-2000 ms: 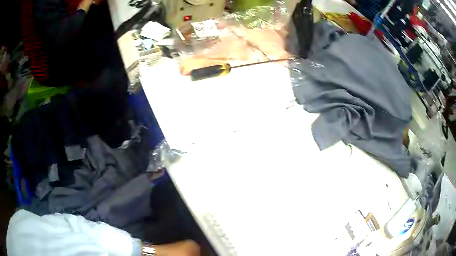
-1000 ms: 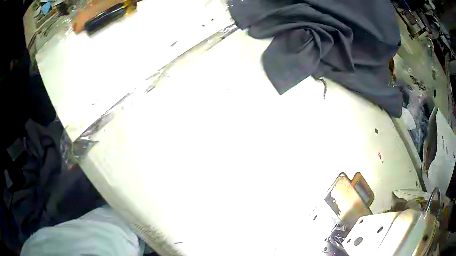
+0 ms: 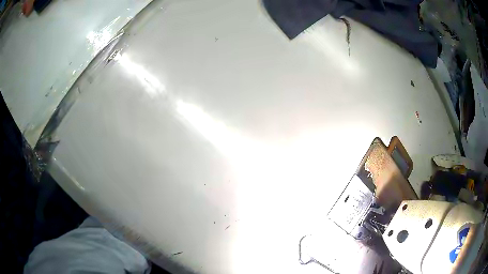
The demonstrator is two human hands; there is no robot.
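Observation:
The cream sewing machine head (image 3: 417, 230) with a blue badge is at the lower right. Its metal needle plate (image 3: 350, 206) and presser foot area (image 3: 372, 217) show beside it, with a tan plate (image 3: 382, 171) behind. A thin bent wire loop (image 3: 307, 249) lies on the glare left of the needle area. A pinkish, overexposed shape below the needle area is too unclear to name. Neither of my hands can be made out. A light blue sleeve (image 3: 88, 251) is at the bottom left, its hand hidden or out of frame.
The glossy white table (image 3: 160, 128) has strong glare. Dark grey-blue fabric (image 3: 299, 16) lies at its far edge, with a loose thread beside it. Clear plastic (image 3: 40, 155) hangs at the left table seam. Papers and dark clutter stand beyond the right edge.
The view has moved toward the machine, which now shows larger. The grey fabric and screwdriver have shifted up, the screwdriver almost out of frame. The wrist and hand seen earlier at bottom left no longer show.

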